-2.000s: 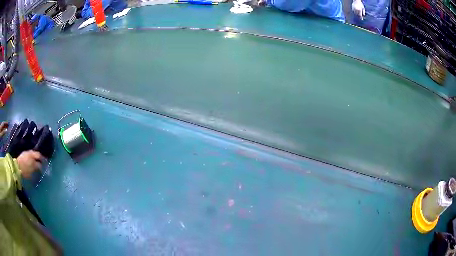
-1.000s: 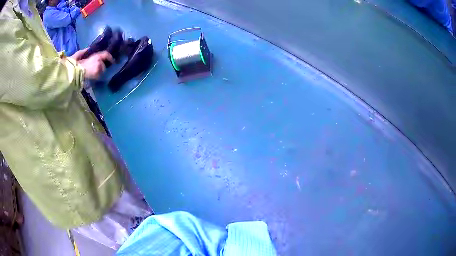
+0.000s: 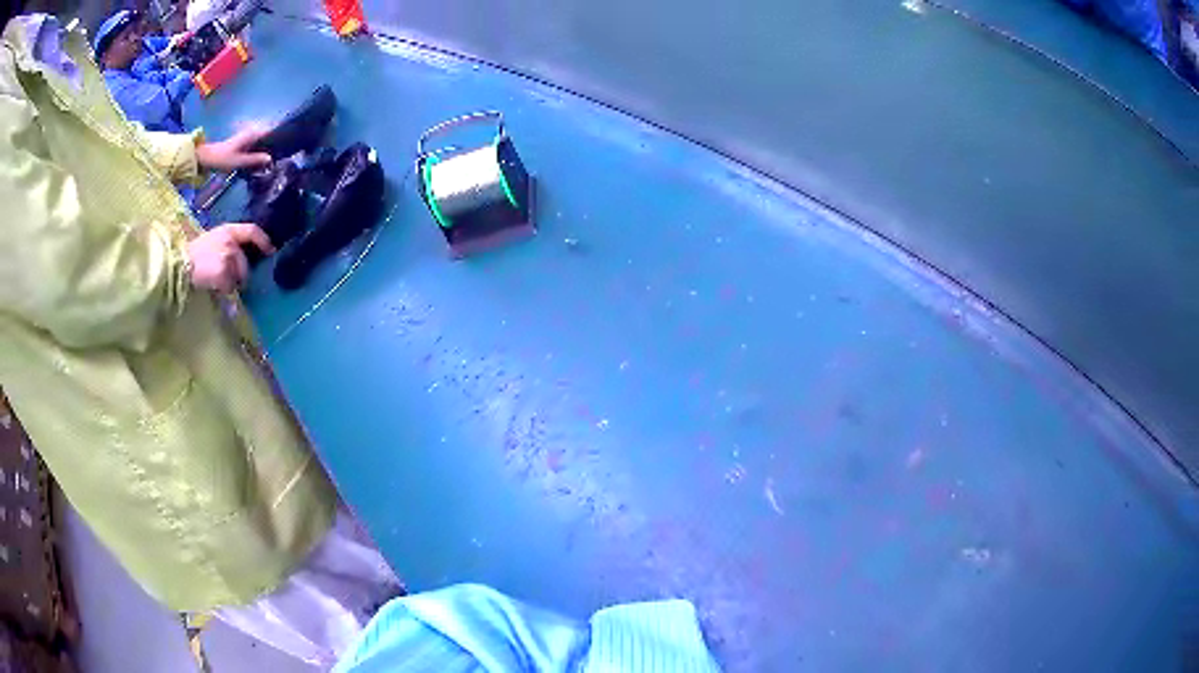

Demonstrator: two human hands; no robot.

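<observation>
A solder wire spool [image 3: 467, 180] with green rims stands on its dark frame on the blue-green worktop [image 3: 631, 381], left of the picture's middle. A thin wire lies curved on the worktop to its left. Several dark molded parts [image 3: 339, 217] lie left of the spool, in front of a coworker. Light blue sleeves [image 3: 487, 631], apparently mine, show at the bottom edge. Neither of my hands is visible; both are hidden or cut off below the sleeve cloth.
A person in a yellow-green smock [image 3: 118, 355] stands at the left, both bare hands on the dark parts. Another person in blue sits behind, near a red box [image 3: 221, 66]. The green conveyor belt [image 3: 842, 118] curves past on the far side. An orange-red post stands at the top.
Since two seconds ago the view has swung left and blue sleeves have come in at the bottom. Since one second ago, the coworker's hands have moved apart over the dark parts.
</observation>
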